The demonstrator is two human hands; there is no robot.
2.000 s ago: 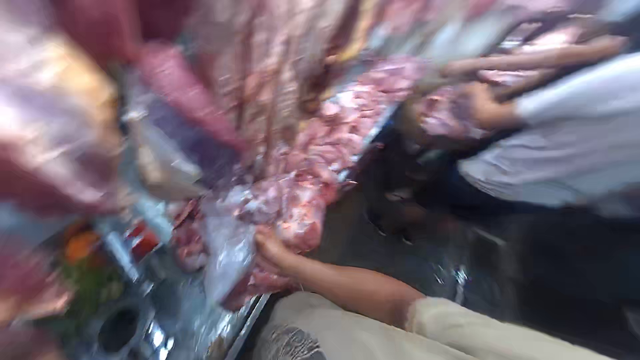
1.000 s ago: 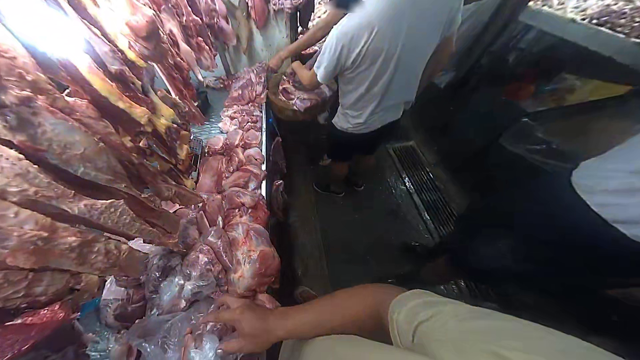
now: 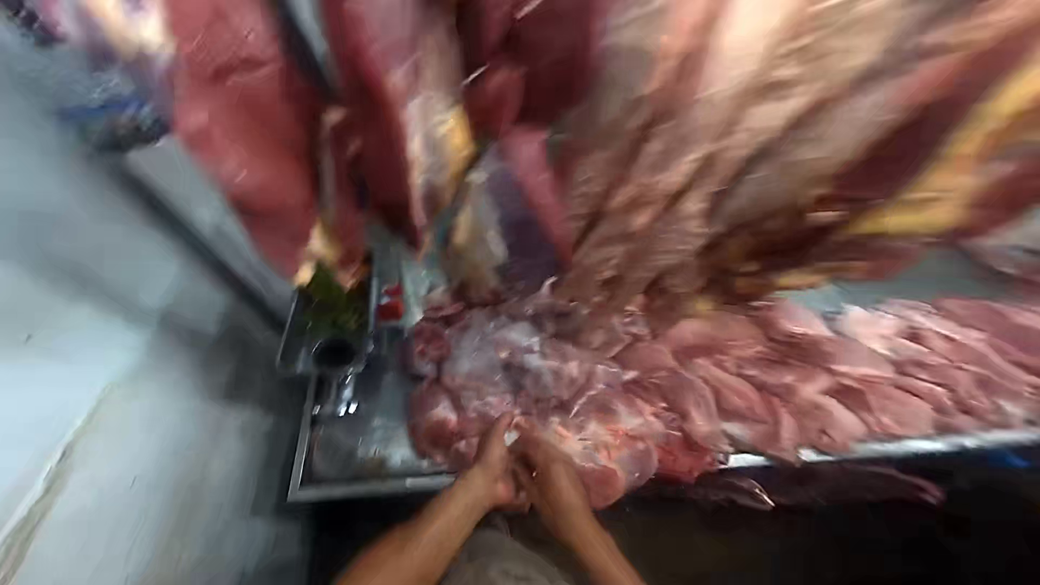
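Observation:
My left hand [image 3: 497, 467] and my right hand [image 3: 548, 471] meet at the front edge of a metal counter [image 3: 366, 485]. A small whitish thing shows between their fingertips; blur hides what it is and how each hand grips. Just beyond the fingers lies a clear plastic bag [image 3: 508, 353] over raw meat. A large piece of raw meat [image 3: 605, 455] is right beside my right hand. More raw meat cuts [image 3: 812, 382] run along the counter to the right.
Large slabs of meat [image 3: 244, 138] hang over the counter, blurred. At the counter's left end stands a metal container [image 3: 284, 341] with green leaves [image 3: 329, 305] and a dark round opening [image 3: 333, 352]. A small red thing [image 3: 391, 303] is beside it. A pale wall [image 3: 106, 325] rises at the left.
Both my hands are now together at the counter's edge; a second ago one hand rested on the plastic-covered meat. The view has swung left, and the person in a white shirt is out of it.

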